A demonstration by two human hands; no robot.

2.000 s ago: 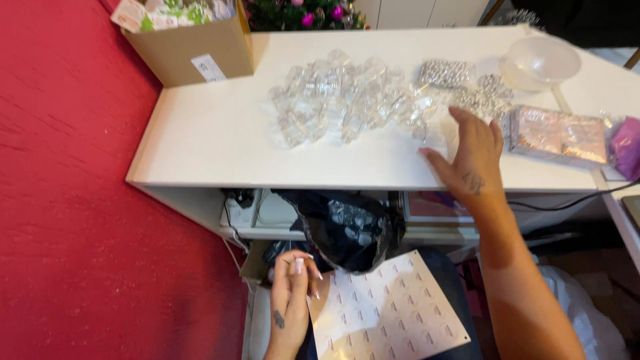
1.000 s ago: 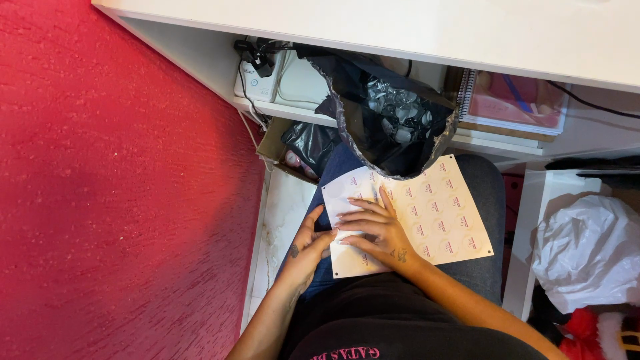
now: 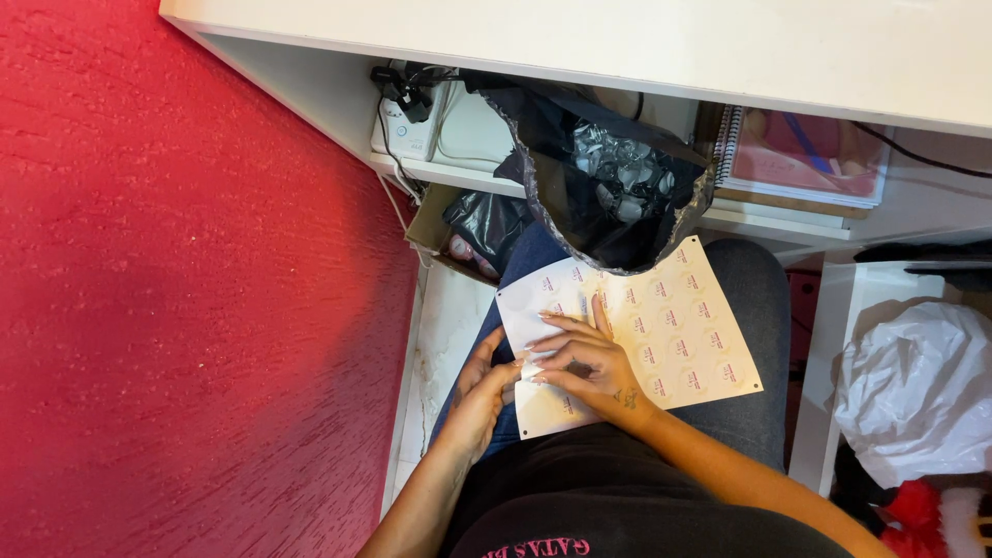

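Observation:
A sheet of round printed stickers (image 3: 674, 333) lies across my lap, its upper edge by a black plastic bag. My left hand (image 3: 480, 387) grips the sheet's left edge, thumb on top and fingers underneath. My right hand (image 3: 585, 356) rests over the left part of the sheet, fingertips near my left thumb; whether it pinches a sticker cannot be seen. The open black plastic bag (image 3: 542, 178) hangs at the shelf above my knees, with small clear plastic pieces (image 3: 624, 174) inside.
Above is the white desk's edge (image 3: 620, 46). Its shelf holds a white box (image 3: 411, 128), cables and a spiral notebook (image 3: 810, 155). A cardboard box (image 3: 430, 225) stands below left, beside the red wall (image 3: 194, 271). At right, a white plastic bag (image 3: 918, 387) sits in a drawer.
The view has tilted down from the desktop to my lap. My right hand has come from above the desktop onto the sticker sheet. My left hand now holds the sheet's left edge.

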